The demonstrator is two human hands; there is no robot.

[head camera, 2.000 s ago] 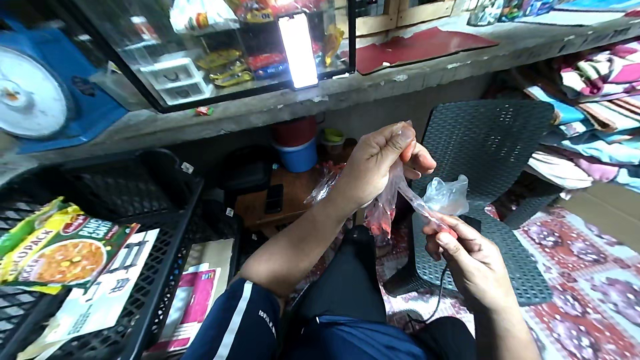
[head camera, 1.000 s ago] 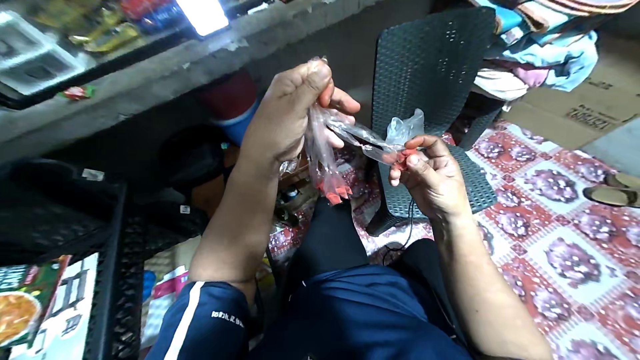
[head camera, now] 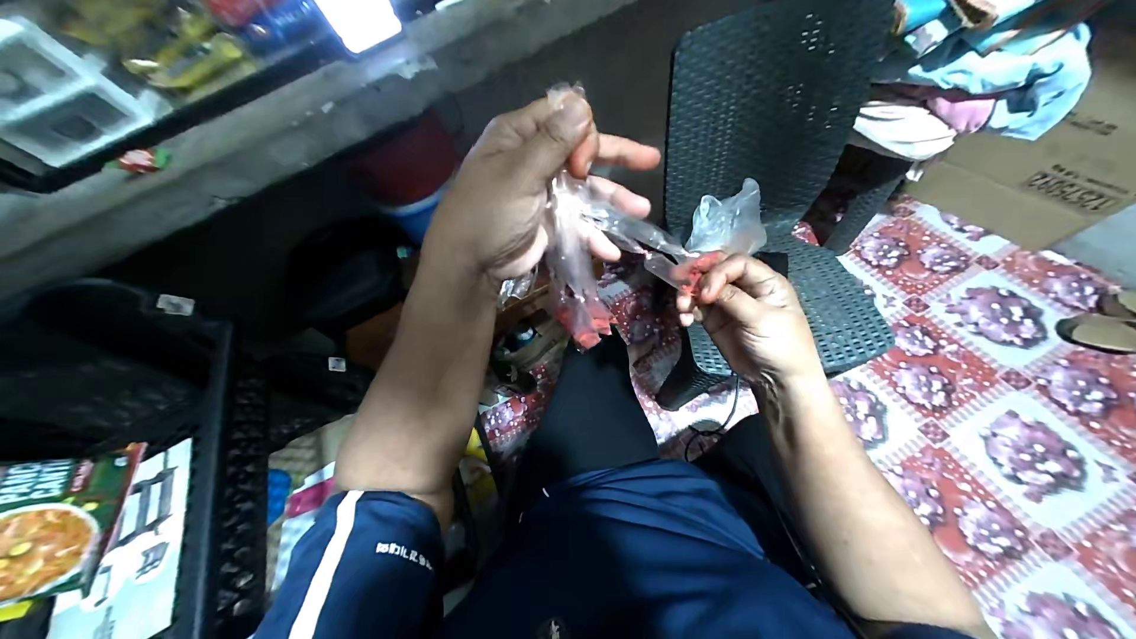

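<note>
My left hand (head camera: pixel 532 177) is raised near the middle, its thumb and index finger pinching the gathered end of a clear plastic bag (head camera: pixel 575 257). The bag hangs below the palm with small red pieces at its bottom. Lower and to the right, my right hand (head camera: pixel 745 311) pinches a stretched part of clear plastic with red material at the fingertips. A strip of plastic runs between both hands. A loose, crumpled clear plastic piece (head camera: pixel 729 220) stands up just above my right fingers. Whether it all belongs to one bag, I cannot tell.
A dark woven plastic chair (head camera: pixel 754 115) stands behind my right hand. A concrete ledge (head camera: pixel 355 115) crosses the upper left. Black crates (head camera: pixel 217 444) with food packets are at the left. Folded cloths (head camera: pixel 1021 80) and a cardboard box (head camera: pixel 1029 186) lie upper right, beside the patterned floor covering (head camera: pixel 994 355).
The view has turned down and to the right since the first frame. Both hands keep hold of the plastic, and the strip between them remains stretched.
</note>
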